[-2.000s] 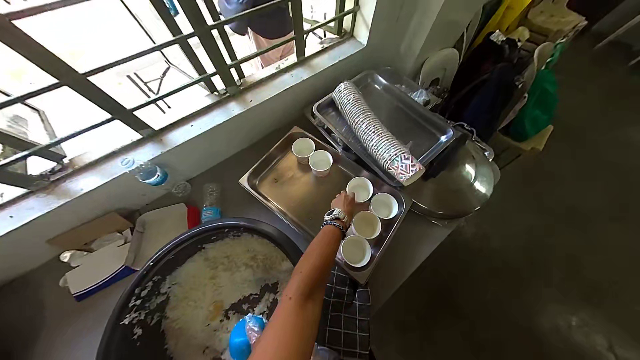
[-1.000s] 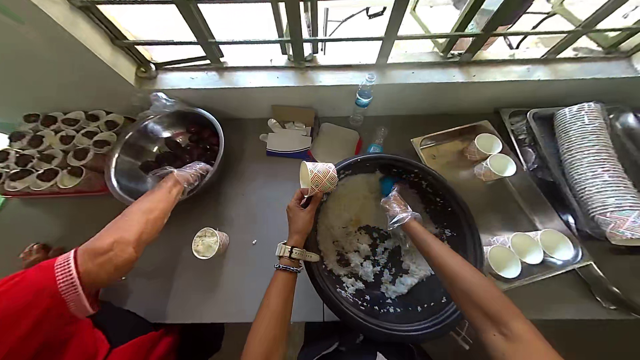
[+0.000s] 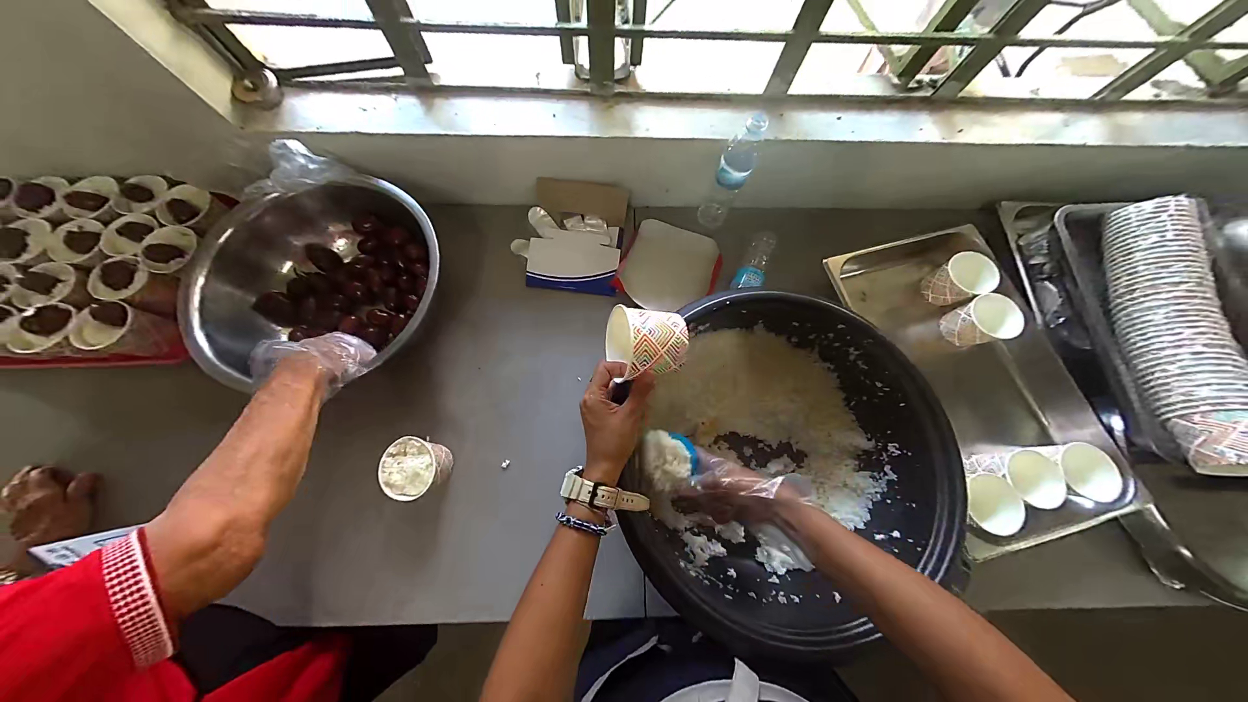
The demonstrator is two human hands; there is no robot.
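Observation:
My left hand (image 3: 616, 414), with a watch and a bracelet on its wrist, holds a patterned paper cup (image 3: 648, 341), tilted with its mouth to the left, over the basin's left rim. In a clear plastic glove, my right hand (image 3: 736, 487) grips a blue scoop (image 3: 684, 454) heaped with white rice, just below the cup. Under both is a large black basin (image 3: 941, 468) of cooked rice (image 3: 756, 380). A rice-filled paper cup (image 3: 408, 469) stands on the grey counter to the left.
A co-worker's gloved hand (image 3: 312, 359) reaches into a steel bowl (image 3: 210, 283) of dark red-brown pieces. Filled cups (image 3: 83, 239) crowd a red tray at far left. Behind are a glove box (image 3: 573, 255) and plastic bottles (image 3: 736, 161). Right, a steel tray (image 3: 975, 390) holds several empty cups beside stacked cups (image 3: 1170, 312).
Two seconds ago my left hand was at a cup on the steel tray; now it holds a cup by the basin. Since one second ago, my right hand has moved toward that cup, the scoop now heaped with rice.

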